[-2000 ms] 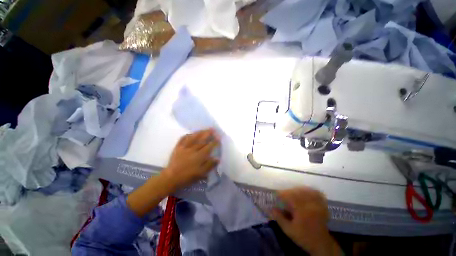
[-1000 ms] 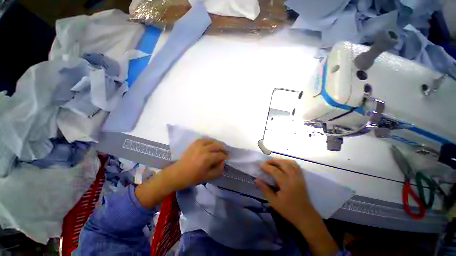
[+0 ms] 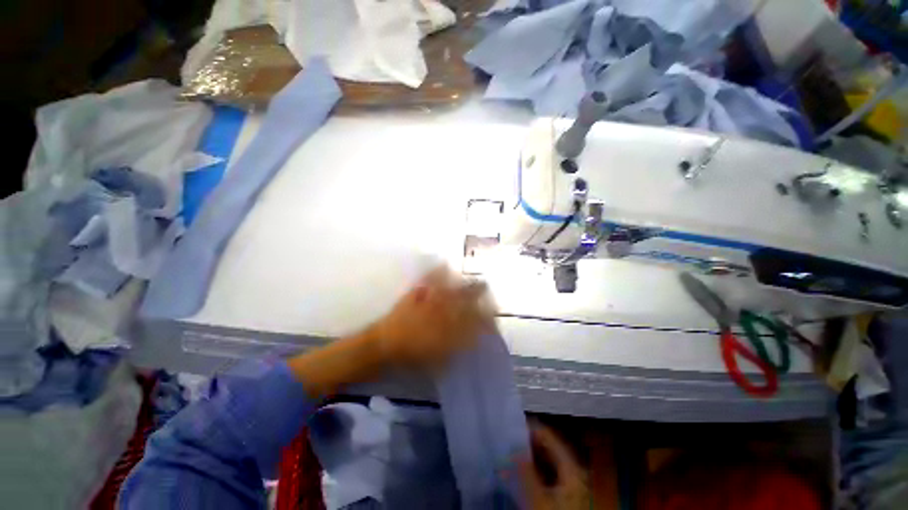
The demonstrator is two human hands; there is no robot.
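Note:
My left hand (image 3: 430, 321) is blurred and holds the upper end of a pale blue fabric strip (image 3: 482, 403) at the table's front edge, left of the needle area. The strip hangs down over the edge toward my lap. My right hand (image 3: 556, 468) is low, below the table edge, at the strip's lower end; it is blurred and partly hidden, and its grip is not clear. The white sewing machine (image 3: 637, 189) stands right of my left hand, with its presser foot (image 3: 566, 275) lit. No fabric is seen under the foot.
Another blue strip (image 3: 234, 204) lies on the table's left end. White and blue pieces (image 3: 110, 224) are heaped at the left. Blue cut pieces (image 3: 637, 75) lie behind the machine, a plastic-wrapped package (image 3: 249, 70) at the back. Scissors (image 3: 739, 344) lie right of the needle.
The strip was stretched across the front edge between both hands; now it hangs downward. My right hand has moved down below the edge. The view has shifted, showing more of the machine's right side.

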